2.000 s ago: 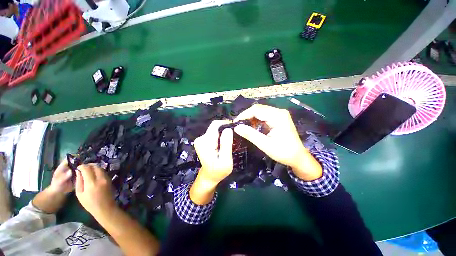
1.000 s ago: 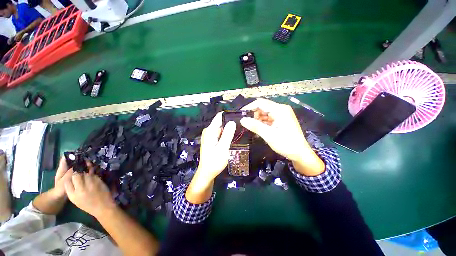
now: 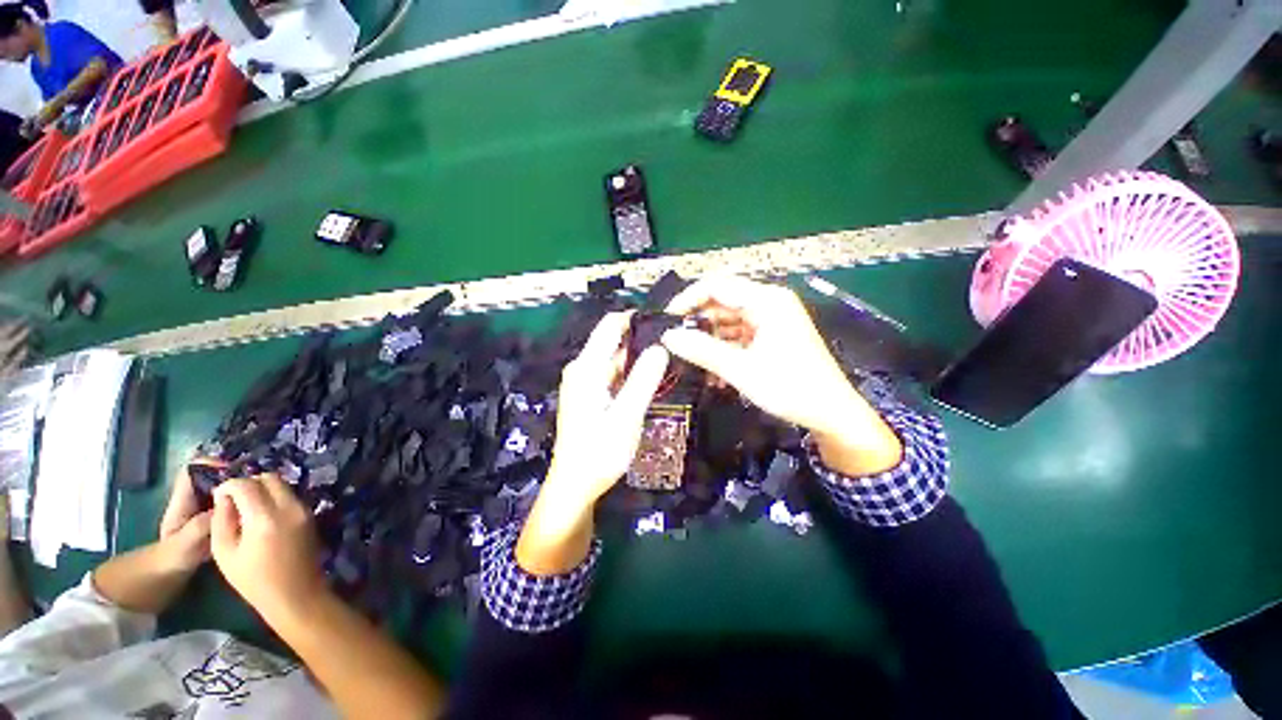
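Note:
My left hand (image 3: 602,422) holds a part-built handset (image 3: 658,447), its reddish-brown keypad board showing below the fingers. My right hand (image 3: 771,359) is at the handset's upper end, fingertips pressed on it beside my left thumb. The fingers cover most of that end; whether a small piece is pinched there cannot be told. A large loose heap of small black pieces (image 3: 422,436), some with whitish faces, lies under and to the left of my hands.
A pink fan (image 3: 1174,267) with a black smartphone (image 3: 1047,345) leaning on it stands right. Handsets (image 3: 631,211) and a yellow-framed one (image 3: 734,99) lie beyond the pale strip (image 3: 485,288). A neighbour's hands (image 3: 260,535) work at left. Red trays (image 3: 155,127) are far left.
The handset has turned from edge-on to show its board below my fingers. My right fingertips have shifted slightly on its upper end. The handsets beyond the strip have moved left.

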